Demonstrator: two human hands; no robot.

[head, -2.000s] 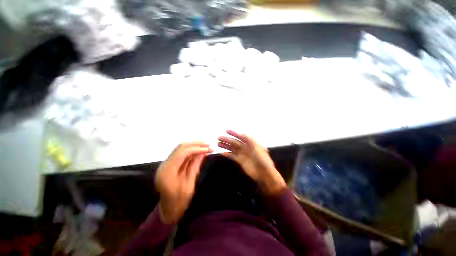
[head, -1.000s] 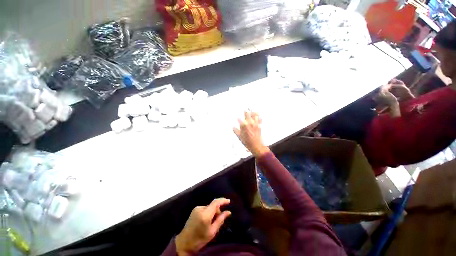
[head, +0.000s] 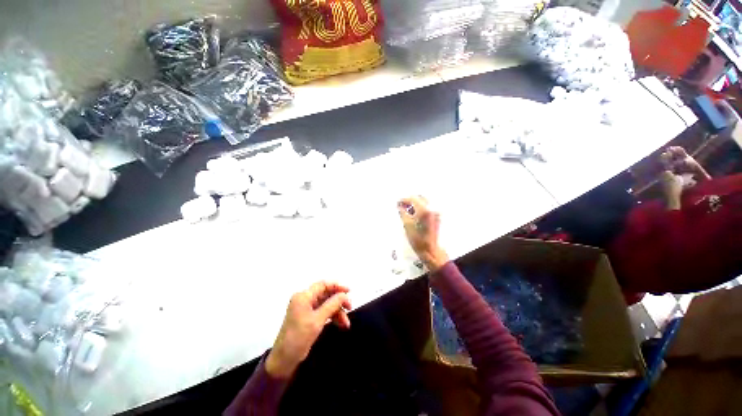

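My left hand (head: 309, 321) is over the bench's front edge, fingers curled toward the thumb; a tiny pale spot shows at the fingertips, too small to tell what it is. My right hand (head: 423, 230) is above the white bench top (head: 268, 268), fingertips pinched around a tiny light and dark part (head: 408, 209). A few tiny bits (head: 396, 257) lie on the bench beside the right wrist. A loose pile of white housings (head: 272, 179) lies at centre back, left of my right hand, touching neither hand.
Clear bags of housings (head: 50, 175) stand at left, near a yellow item (head: 23, 400). An open carton (head: 614, 313) with shiny bluish pieces is below the bench edge at right. Dark-filled bags (head: 163, 122) and a red-gold sack (head: 332, 41) are behind. A person in red (head: 679, 236) works at right.
The view first swung right, then shifted slightly. My hands parted, the right reaching out over the bench. Since the last frame, its fingertips have closed and my left hand has moved up to the edge.
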